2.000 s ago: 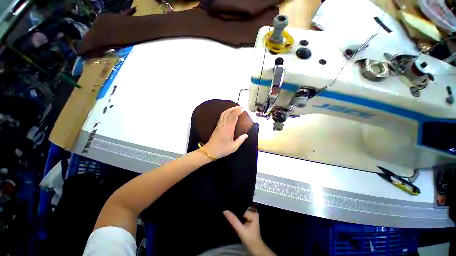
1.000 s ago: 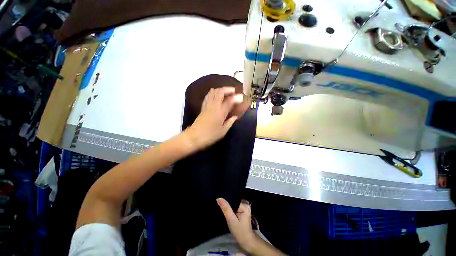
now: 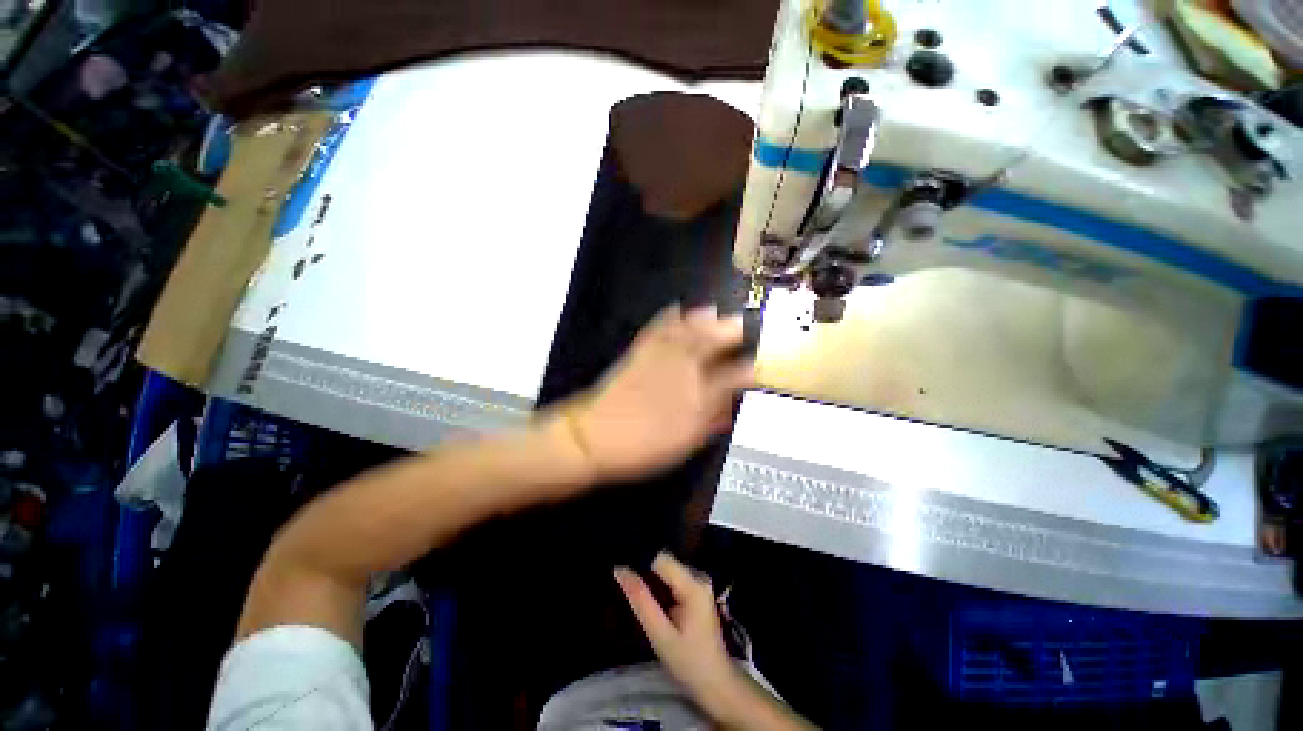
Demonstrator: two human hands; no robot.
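A black cut panel [image 3: 615, 307] with a rounded brown end [image 3: 682, 150] lies along the left side of the sewing machine head [image 3: 986, 186]. Its right edge runs at the presser foot and needle [image 3: 757, 286]. The rest hangs over the table's front edge into dark shadow. My left hand [image 3: 665, 393], blurred, lies flat on the panel just in front of the needle. My right hand [image 3: 679, 621] is below the table edge at the panel's lower part, thumb and finger apart; whether it pinches the cloth cannot be told.
Brown cut panels [image 3: 500, 32] lie at the table's back. Thread snips [image 3: 1165, 481] lie right of the machine bed. A printed ruler strip [image 3: 915, 526] runs along the front edge. Brown board [image 3: 215, 271] is at the left. A blue crate [image 3: 1072, 664] stands below the table.
The panel has moved away from me past the needle, its rounded end now beside the machine head. My left hand has moved from the rounded end back onto the black part. My right hand stays low.
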